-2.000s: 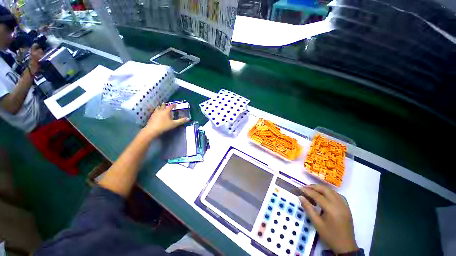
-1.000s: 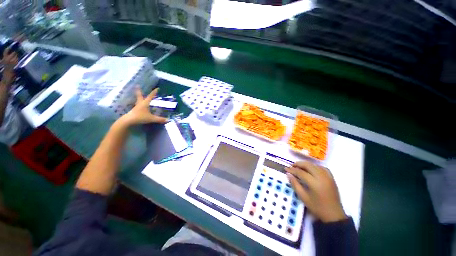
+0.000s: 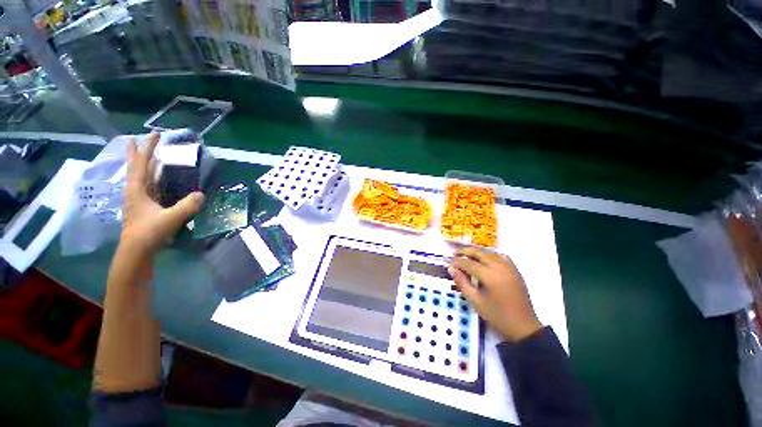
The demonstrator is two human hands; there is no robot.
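The white front housing lies on the white sheet, its large grey-brown panel at left and its keypad side, with black dots and blue keycaps, at right. My right hand rests at the upper right of the key area, fingers bent by the narrow dark window. Whether it pinches anything is hidden. My left hand is raised at the left, with a dark block with a white top between its fingers and thumb. A green circuit board and overlapping dark grey and green boards lie right of that hand.
Two clear tubs of orange keycaps stand behind the housing. White dotted rubber keypads are stacked left of them. A bagged bundle, a white frame and an empty frame lie left. Clear bags are at right.
The view has turned left-to-right. My left hand has moved left with the dark block, away from the keypad stack, and a green board is now exposed. My right hand stays at the housing.
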